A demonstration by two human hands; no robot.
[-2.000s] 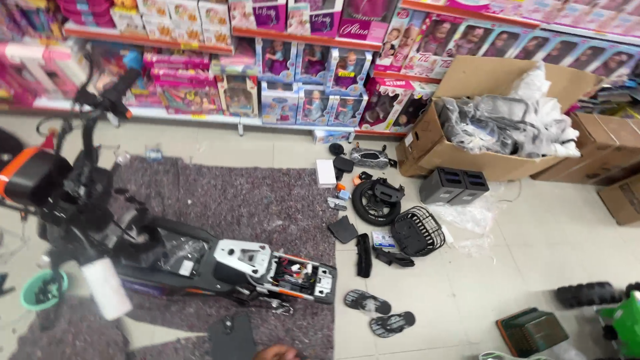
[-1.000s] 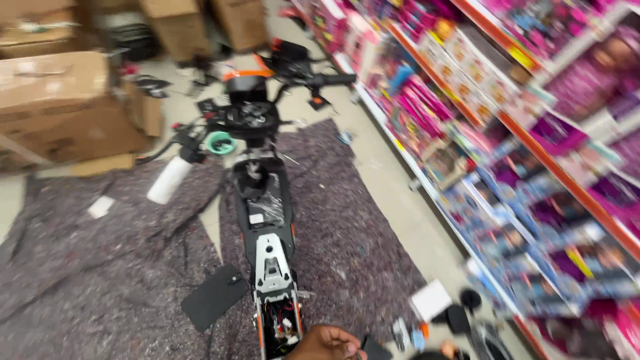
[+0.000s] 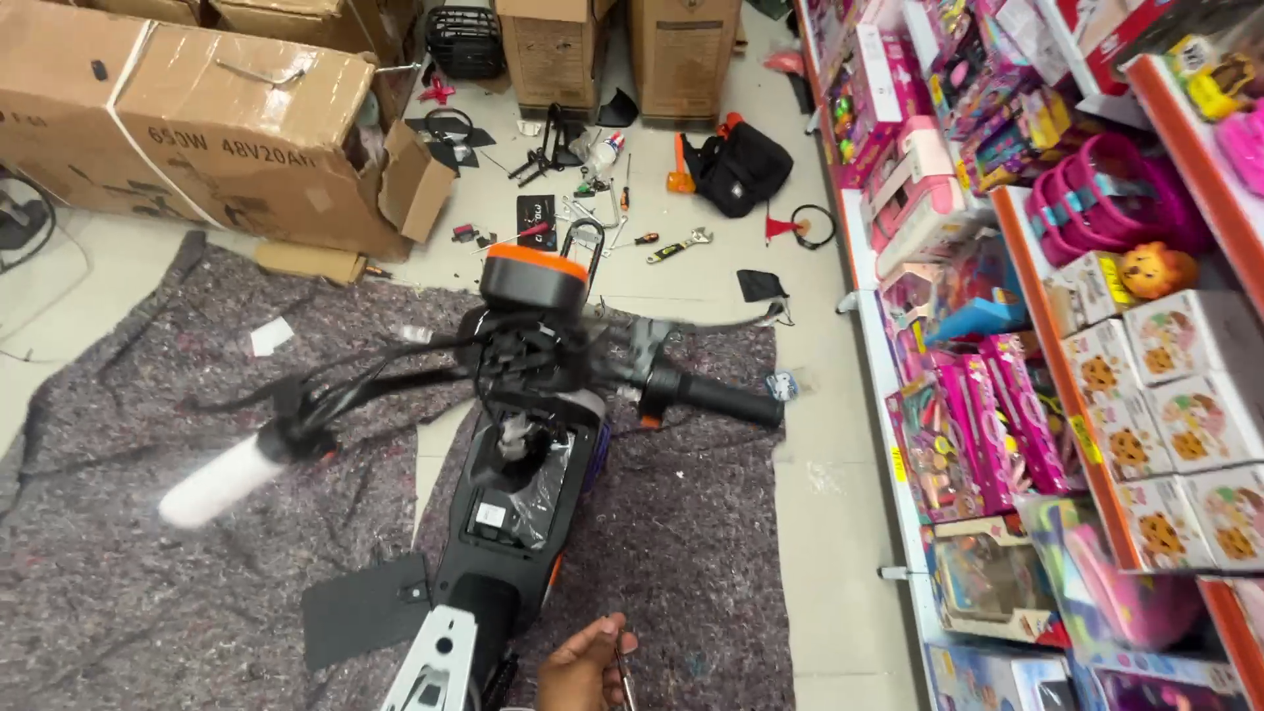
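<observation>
My left hand (image 3: 583, 671) is at the bottom edge, its fingers closed on a slim metal tool (image 3: 624, 673) whose exact kind I cannot tell. Just left of it stands a partly assembled electric scooter, with a black deck (image 3: 449, 553), an open compartment, a silver metal plate (image 3: 434, 657) and an orange-and-black front unit (image 3: 535, 279). One handlebar grip (image 3: 726, 397) is black; the other end (image 3: 222, 481) is wrapped in white. My right hand is not in view. A black flat panel (image 3: 360, 607) lies on the grey blanket (image 3: 691, 592) beside the deck.
Cardboard boxes (image 3: 237, 128) stand at the upper left. On the tiles ahead lie an adjustable wrench (image 3: 679, 245), screwdrivers, an orange mallet (image 3: 679, 163) and a black bag (image 3: 739, 168). Toy shelves (image 3: 899, 474) run along the right side.
The view has swung strongly towards the scooter's front and the floor ahead. My left hand, low in the frame one second ago, is still beside the scooter.
</observation>
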